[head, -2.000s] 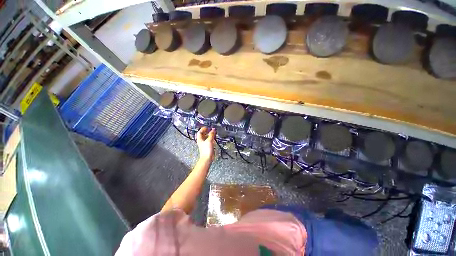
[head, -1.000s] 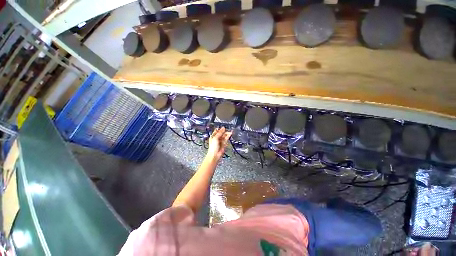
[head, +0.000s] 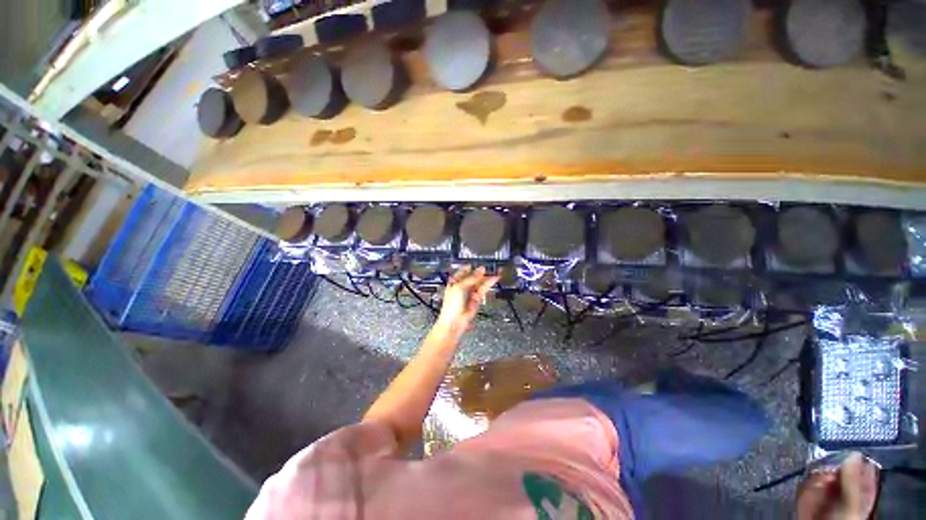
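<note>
A row of square black work lights in clear film lies on the lower shelf, each with a grey-brown disc point(head: 484, 233) on top. Black cables point(head: 569, 323) hang from their front. My left hand point(head: 467, 295) is at the row's front edge, below the fifth disc from the left, fingers bent; whether it holds anything is unclear. At the right, a separate work light point(head: 859, 391) in clear film shows its pale dotted face. My right hand point(head: 843, 491) is at the bottom edge, partly cut off and blurred, just below this light; its grip is unclear.
A wooden shelf point(head: 406, 163) with more discs is above the row. Blue crates point(head: 208, 269) stand at the left, beside a green bench point(head: 112, 406) with a cardboard piece point(head: 20, 447). A shiny brown sheet point(head: 487, 391) lies on the speckled floor.
My left hand has moved right along the row, from about the third disc to the fifth. My right hand has come into view at bottom right. The camera view has turned.
</note>
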